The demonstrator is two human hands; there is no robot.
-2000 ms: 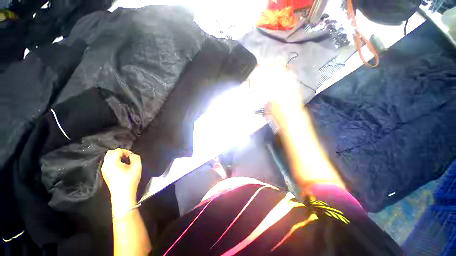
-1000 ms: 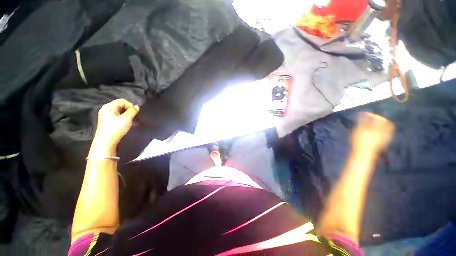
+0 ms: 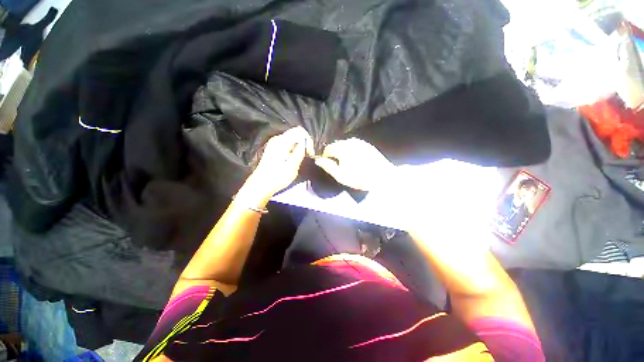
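Note:
A large black garment lies spread over the table, matte outside. Its wrinkled shiny lining shows around my hands. My left hand pinches the black cloth at its near edge. My right hand is close beside it, fingertips together at the same edge, nearly touching the left. Glare washes out the right hand and forearm. No needle or thread can be made out. White lines of stitching or piping show on the dark cloth.
A red-bordered phone or card lies right of my right hand, on grey cloth. An orange-red bundle is at the far right. Navy cloth lies at lower right. Glaring white tabletop shows between garment and card.
My right hand has come in from the far right to meet my left hand at the cloth. The view has turned, so the garment and left hand appear further right.

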